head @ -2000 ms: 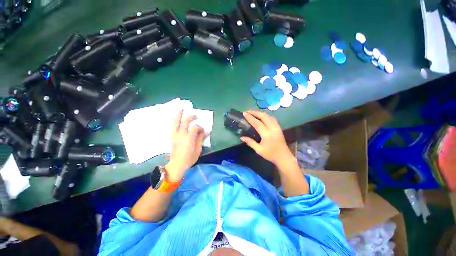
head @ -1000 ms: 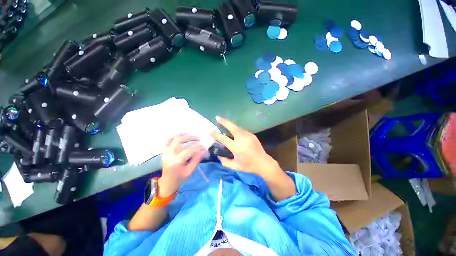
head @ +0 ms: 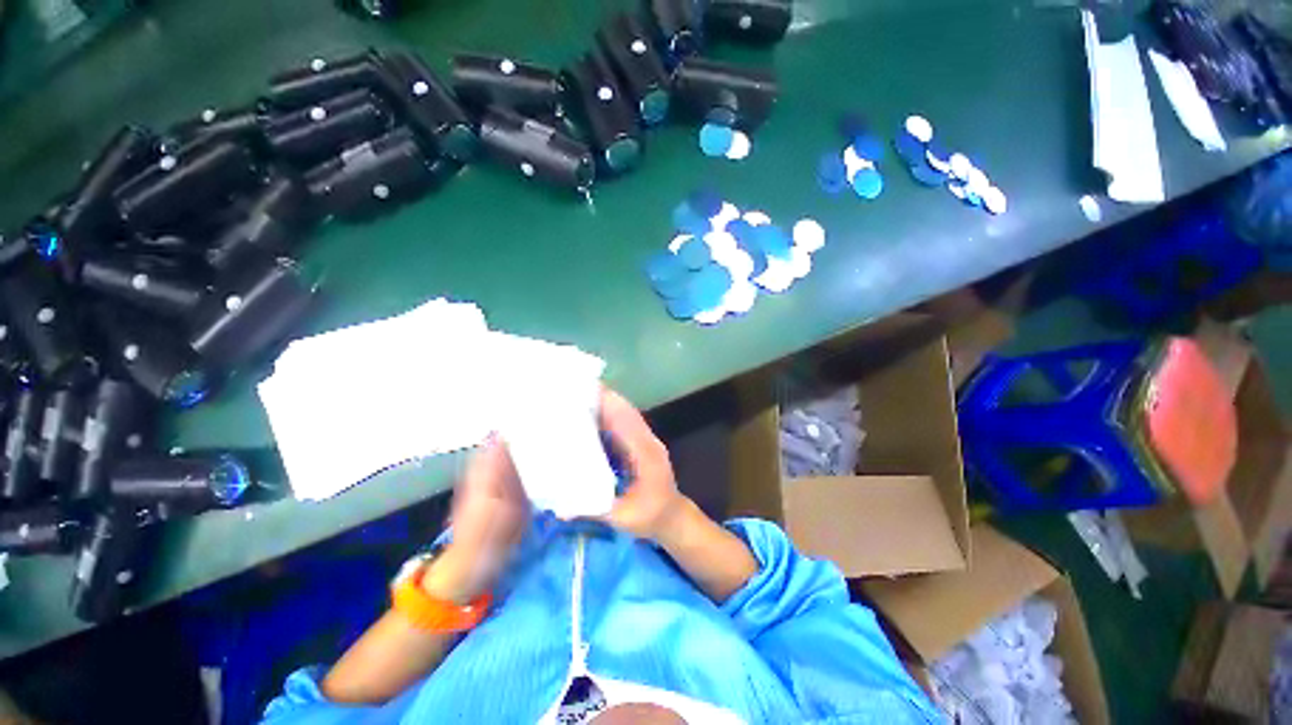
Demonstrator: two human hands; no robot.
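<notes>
A white wrapping sheet (head: 567, 451) stands between my hands at the table edge. My right hand (head: 641, 467) holds its right side, with fingers behind it. My left hand (head: 489, 503) is blurred at its lower left side; its grip cannot be made out. A small dark edge shows below the sheet; the black unit is otherwise hidden. The stack of white sheets (head: 369, 404) lies just left, at the table edge. Black cylindrical units (head: 248, 312) lie heaped at the left and along the back. Blue and white round discs (head: 730, 262) lie in a loose pile beyond my right hand.
Smaller disc groups (head: 956, 170) and long white strips (head: 1122, 121) lie farther right on the green table (head: 482, 241). Open cartons (head: 871, 524) with white packets stand below the table edge at the right. A blue stool (head: 1063, 425) with an orange-red top stands beyond them.
The black unit, seen earlier in my right hand, is now hidden behind a white sheet raised between my hands. The view has shifted, so the table things appear farther left.
</notes>
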